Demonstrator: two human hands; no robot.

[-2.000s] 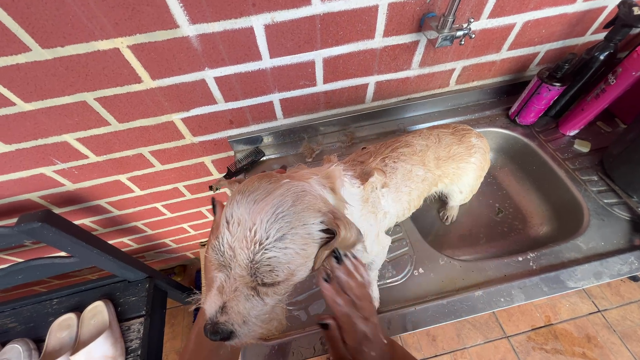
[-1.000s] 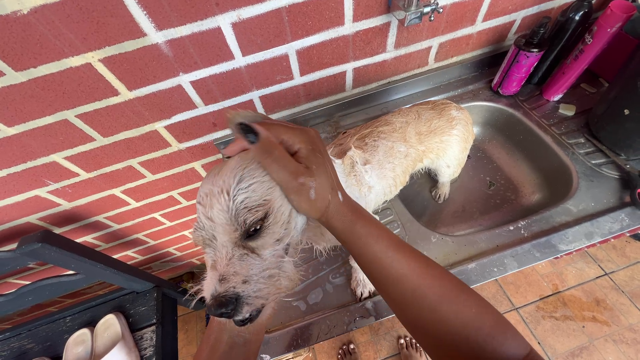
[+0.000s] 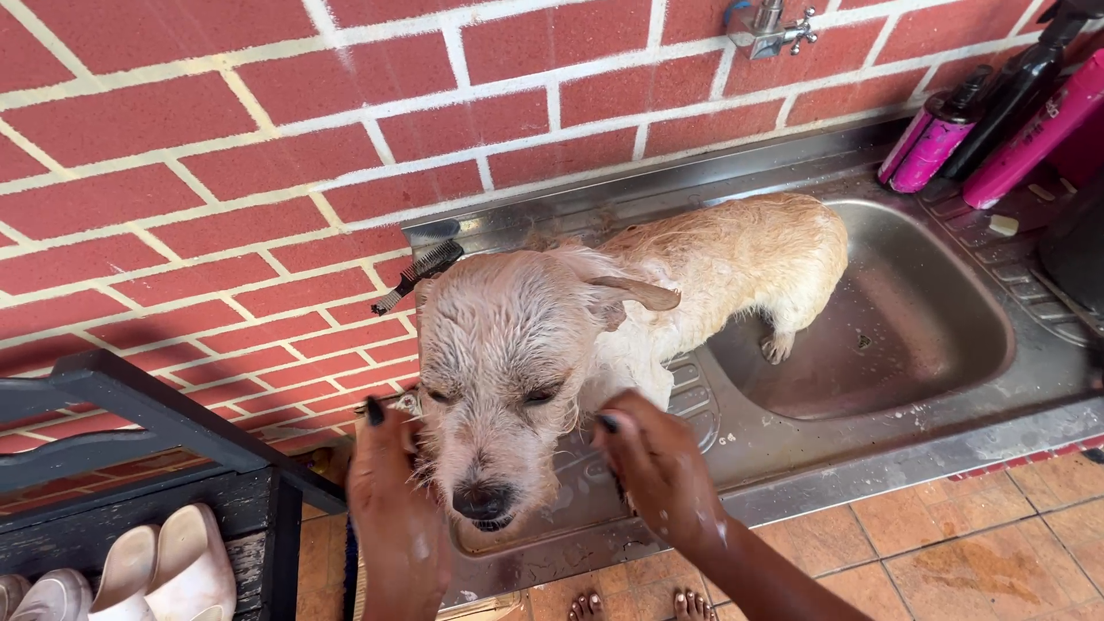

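A wet, light-coloured dog stands on a stainless steel sink unit, its head toward me and a hind paw in the basin. My left hand is beside the dog's muzzle at the left, thumb up; its fingers are partly hidden. On the other side of the head, my right hand is near the dog's neck and chest with curled fingers; whether it grips fur I cannot tell. White suds spot the right hand and wrist. Behind the dog's head, a black comb or brush lies at the sink's left corner.
A metal tap juts from the painted brick wall. Pink and black bottles stand on the right drainboard, near a small pale piece. At lower left, a dark wooden rack holds pale slippers. Bare feet show on the tiled floor.
My right hand has come down from the top of the dog's head to beside its neck. My left hand has risen from under the muzzle to its side. The dog's head now points lower.
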